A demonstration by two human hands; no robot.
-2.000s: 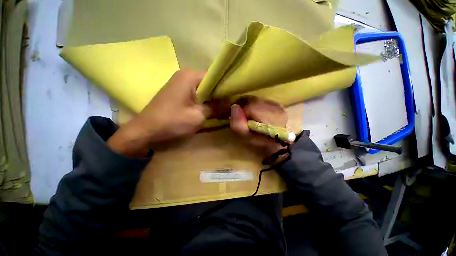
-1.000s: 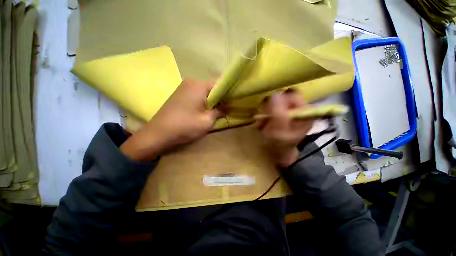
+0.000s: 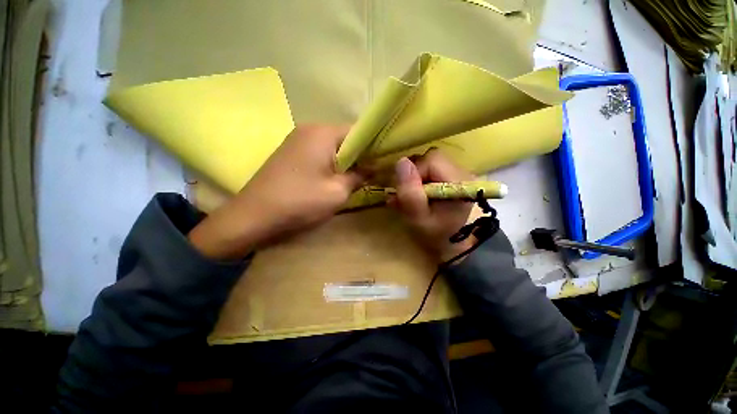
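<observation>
The khaki panel (image 3: 323,48) lies ahead of me, its near edge folded back to show bright yellow. My left hand (image 3: 291,182) grips the raised yellow fold at the centre. My right hand (image 3: 432,194) is closed on a yellowish stick (image 3: 456,191) with a white end pointing right; its other end is at the fold beside my left fingers. A thin black cord (image 3: 428,293) is tied to the stick and hangs across the brown board (image 3: 347,259). The contact point is hidden by my fingers.
A blue-rimmed tray (image 3: 646,178) with small silver bits (image 3: 615,102) is at right. A small hammer (image 3: 586,242) lies by its near corner. Khaki stacked panels (image 3: 20,178) are at far left, a yellow-edged bundle (image 3: 687,28) at the upper right, and grey-white sheets (image 3: 721,170) at far right.
My right hand, blurred and apart from the fold one second ago, is back against it beside my left hand with the stick. My left hand keeps its grip on the fold.
</observation>
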